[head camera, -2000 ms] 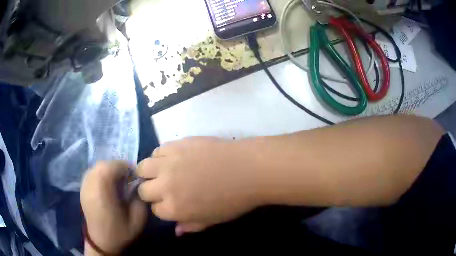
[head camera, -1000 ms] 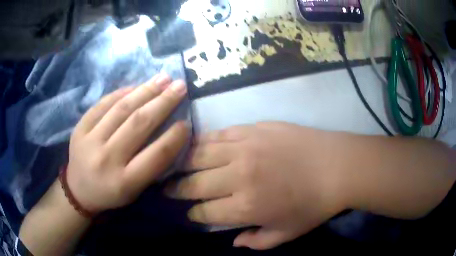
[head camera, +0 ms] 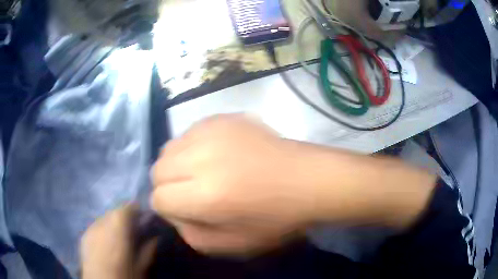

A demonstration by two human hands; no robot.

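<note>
A pale blue-grey lining panel (head camera: 82, 147) lies at the left, running up to the machine. Dark navy shell fabric (head camera: 159, 117) shows as a strip along its right edge. My right hand (head camera: 224, 182) is curled at the fabric edge, its fingers closed on the cloth edge; the fingertips are hidden. My left hand (head camera: 117, 242) is at the bottom left, blurred and partly cut off by the frame edge, with thumb and fingers around the dark cloth edge. The sewing machine head (head camera: 104, 19) is at the top left, blurred; its needle area is not clear.
A phone (head camera: 259, 20) with a lit screen lies on the worn bed plate (head camera: 191, 52). Shears with green and red handles (head camera: 344, 99), a black cable (head camera: 306, 101) and white labels (head camera: 404, 71) lie right of it. A small white device (head camera: 394, 12) stands behind. The tabletop (head camera: 218, 103) has ruler marks.
My left hand has left its flat place on the panel and moved down to the cloth edge. My right hand has curled from flatter fingers. The view has shifted, showing more at the right.
</note>
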